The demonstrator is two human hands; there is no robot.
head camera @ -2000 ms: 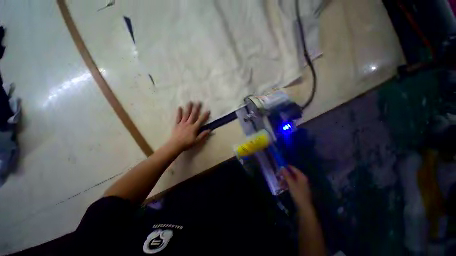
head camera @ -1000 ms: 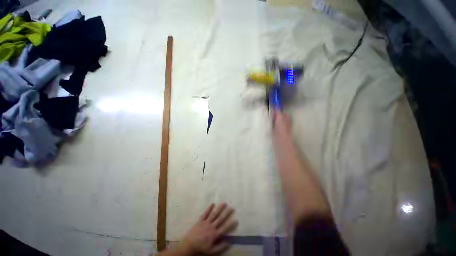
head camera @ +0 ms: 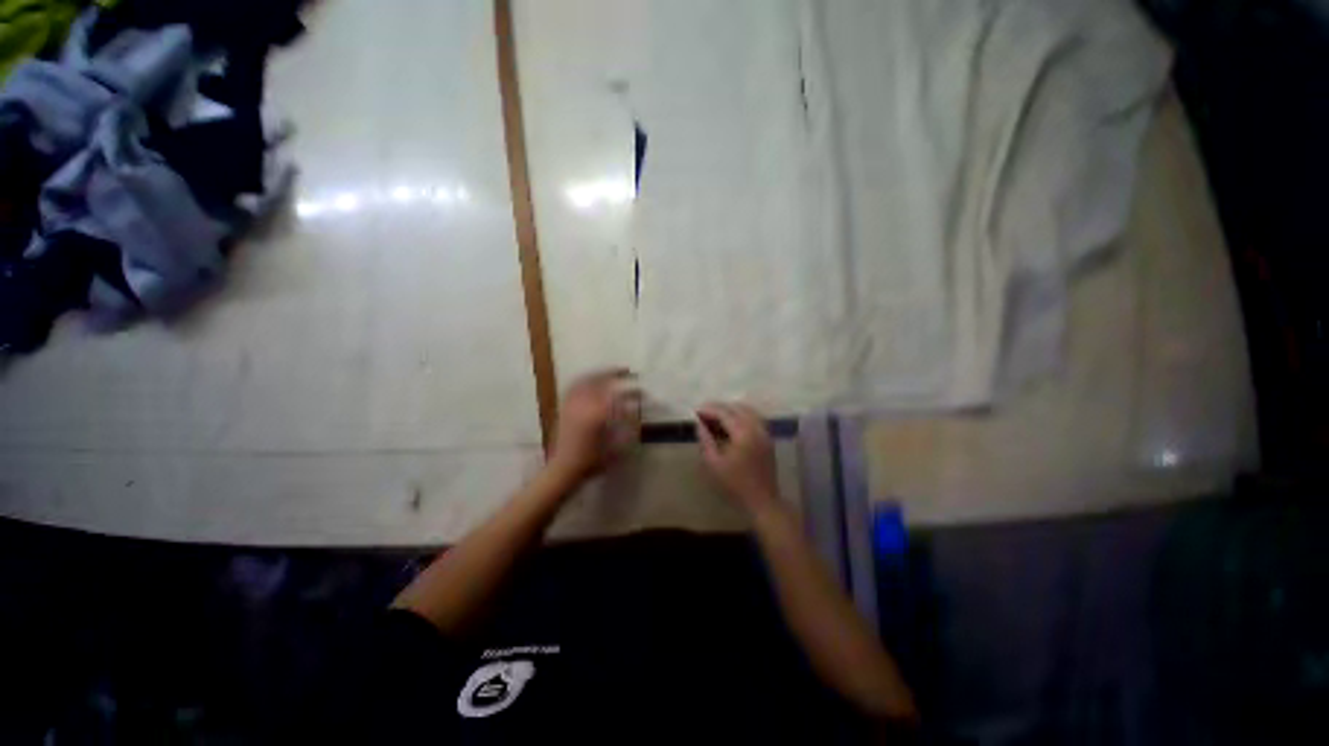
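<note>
The cream fabric lies over the right half of the table, with soft folds to the right. My left hand is at the fabric's near left corner, blurred. My right hand is at the fabric's near edge, fingertips together over the dark strip. Whether either hand pinches the cloth is unclear. The dark strip shows between the hands along the near edge. The silver guide rail sticks out from under the cloth beside my right hand. The electric cutter is not visible.
A long brown wooden strip lies left of the fabric. Black, grey and yellow scraps are piled at the far left of the table. A blue block sits beside the rail's near end. The table's near edge curves in front of me.
My right hand has left the blue-handled cutter, which is out of view, and come to the near cloth edge. My left hand has come off its flat, spread position. The view has shifted.
</note>
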